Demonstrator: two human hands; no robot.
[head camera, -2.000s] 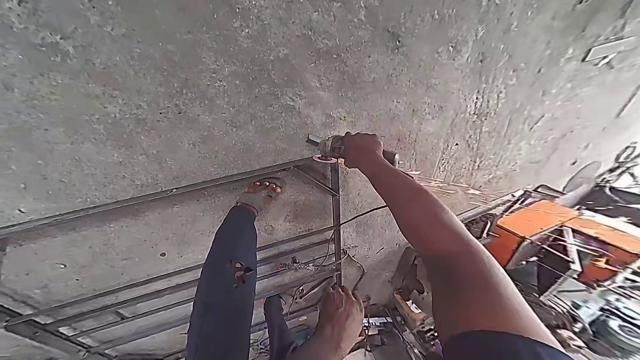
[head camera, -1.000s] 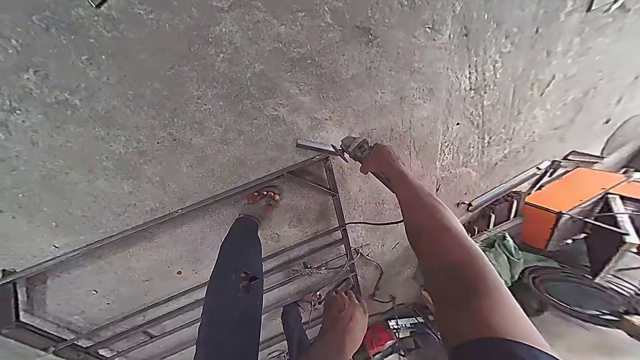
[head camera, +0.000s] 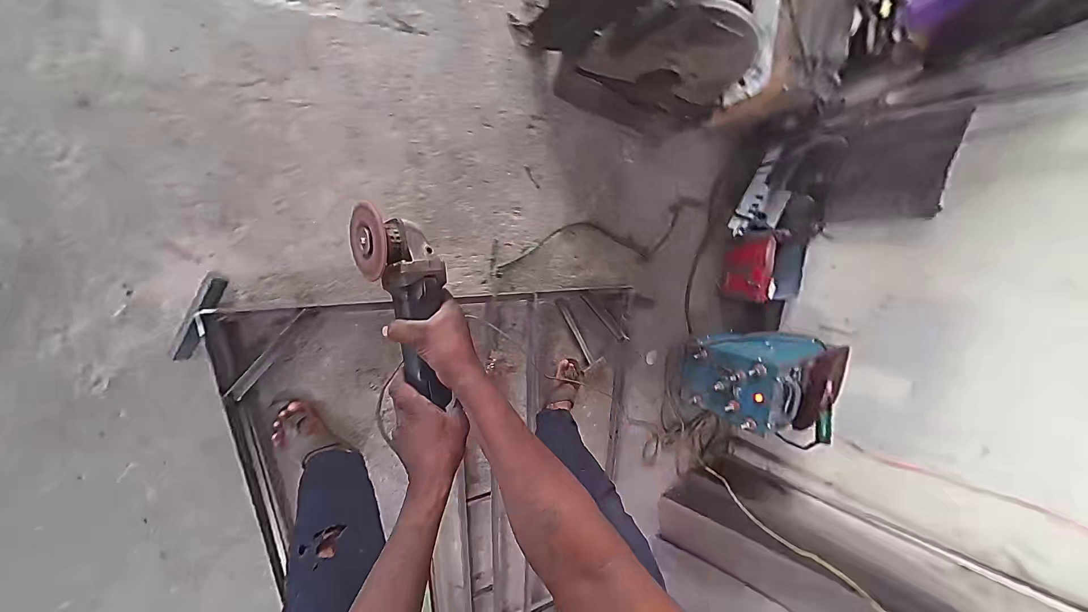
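An angle grinder (head camera: 416, 276) is held up over the steel frame, with its worn reddish disc (head camera: 367, 241) facing left. My right hand (head camera: 442, 340) wraps its dark body just behind the gear head. Lower down, my left hand (head camera: 427, 429) grips the rear end of the same body. Beneath both hands, the welded steel frame (head camera: 382, 301) lies on the concrete floor, with parallel bars and short diagonal corner braces (head camera: 270, 353). At its left corner a short metal piece (head camera: 200, 316) sits across the joint at an angle. Whether the disc spins cannot be told.
My feet (head camera: 302, 429) stand inside the frame. To the right is a blue welding machine (head camera: 731, 378) with a lit indicator, amid tangled cables. Behind it are a red object (head camera: 748, 268) and a dark sheet (head camera: 892, 161). A cable (head camera: 586, 225) crosses the floor beyond the frame.
My left hand has left the frame's bar and taken hold of the grinder. The grinder has come away from the frame's corner; sparks flew there two seconds ago. The view has swung strongly.
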